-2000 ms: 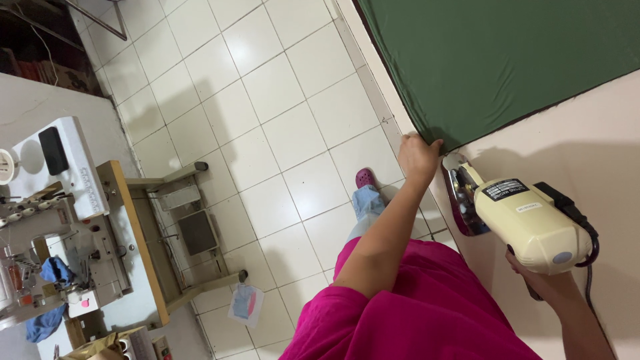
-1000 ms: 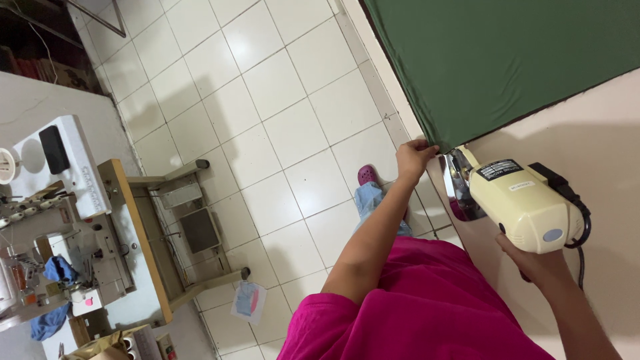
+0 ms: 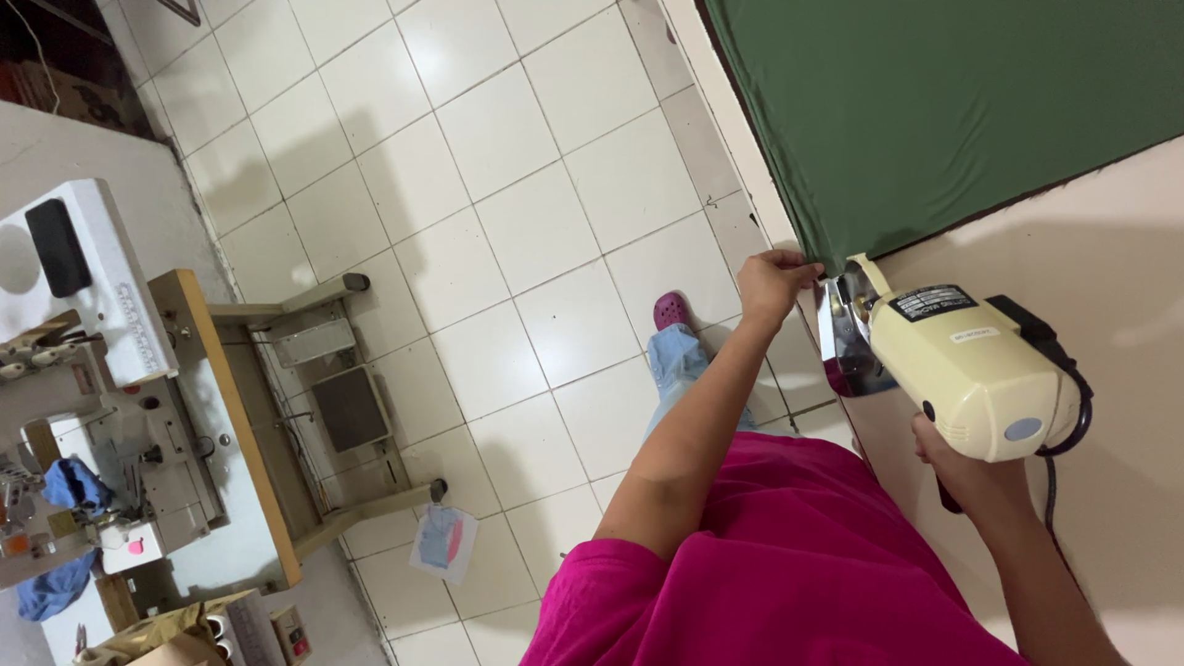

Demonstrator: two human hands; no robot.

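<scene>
A cream electric fabric cutting machine stands on the pale tabletop, its shiny metal blade guard facing the table's edge. My right hand is closed around its handle, partly hidden beneath the motor housing. Green fabric, with a dark layer showing along its border, lies flat on the table. At the fabric's near corner, close to the front of the cutter, my left hand pinches the cloth between thumb and fingers. The blade itself is hard to make out.
The cutter's black power cord trails over the pale table. Across the tiled floor stands an industrial sewing machine on its table, with a foot pedal below. A printed sheet lies on the floor.
</scene>
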